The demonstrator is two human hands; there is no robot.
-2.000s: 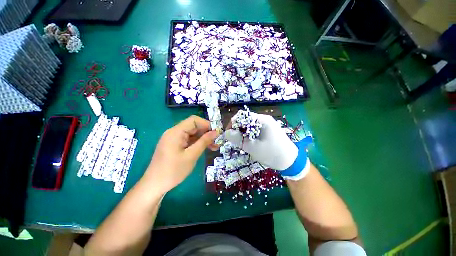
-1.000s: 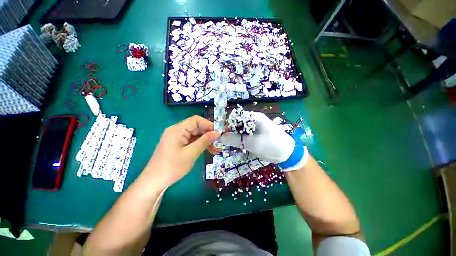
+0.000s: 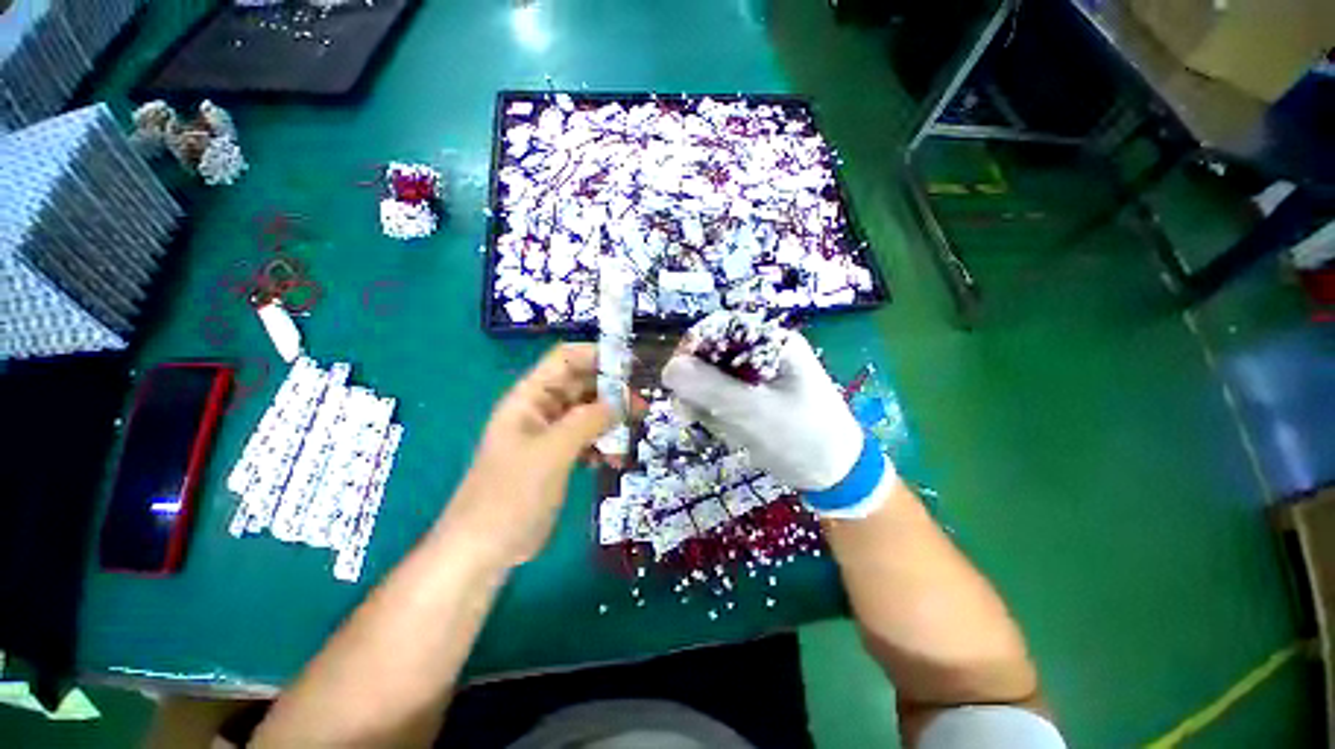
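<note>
My bare left hand [image 3: 535,446] holds a narrow white board strip [image 3: 615,351] upright between thumb and fingers. My right hand [image 3: 783,403], in a white knit glove with a blue wrist band [image 3: 867,476], is closed around a bunch of wire leads; their tiny white connectors [image 3: 739,344] stick out above the fist. The strip and the bunch are apart. Below the hands, a wired strip pile [image 3: 696,505] lies on the brown mat, with red wires and white tips at its near edge. My hands partly hide the pile.
A black tray [image 3: 495,315] full of white boards lies beyond my hands. To the left are white strips [image 3: 315,461], a small white piece [image 3: 278,331], a phone [image 3: 164,468], rubber bands [image 3: 278,285], a tied bundle [image 3: 410,202] and grey-white stacked blocks [image 3: 88,227].
The strip has moved away from my gloved hand, to the left and lower, and now stands apart from it. The bunch in my right fist is tilted more. The whole view has shifted slightly.
</note>
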